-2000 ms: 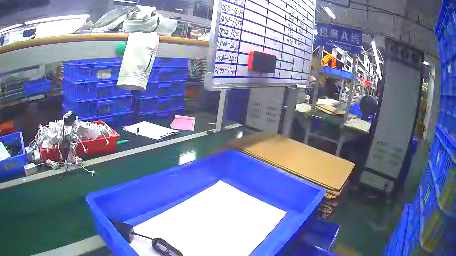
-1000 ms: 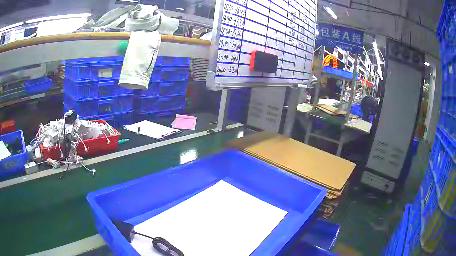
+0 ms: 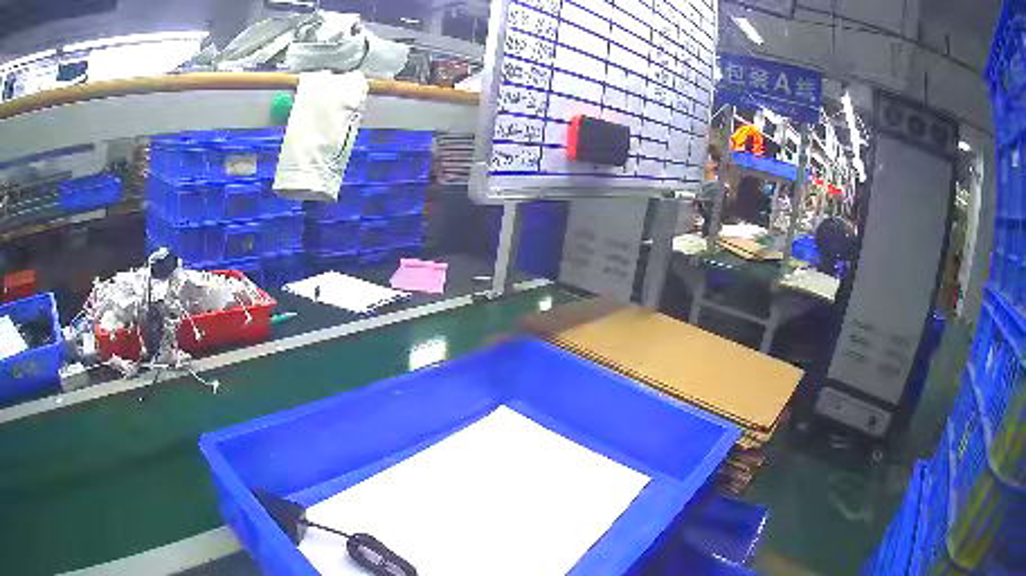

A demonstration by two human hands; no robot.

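Note:
A large blue tote [image 3: 360, 407] stands at the near edge of the green belt in front of me. A white liner sheet [image 3: 495, 495] lies flat on its floor. One black power adapter [image 3: 281, 513] lies in the tote's near left corner. Its thin black cord [image 3: 329, 528] runs right to a bundled part [image 3: 377, 555] on the sheet, cut by the bottom edge. Neither of my hands is in the picture.
The green conveyor belt [image 3: 146, 450] runs behind the tote. Across it are a red basket [image 3: 242, 326] of white cords, a smaller blue tote [image 3: 32, 366] and papers [image 3: 343, 290]. Cardboard sheets [image 3: 675, 358] lie behind the tote; blue slatted crates [image 3: 1007, 225] stand right.
The view has shifted very slightly, so the scene sits a little further right. The tote, liner sheet and adapter otherwise look the same.

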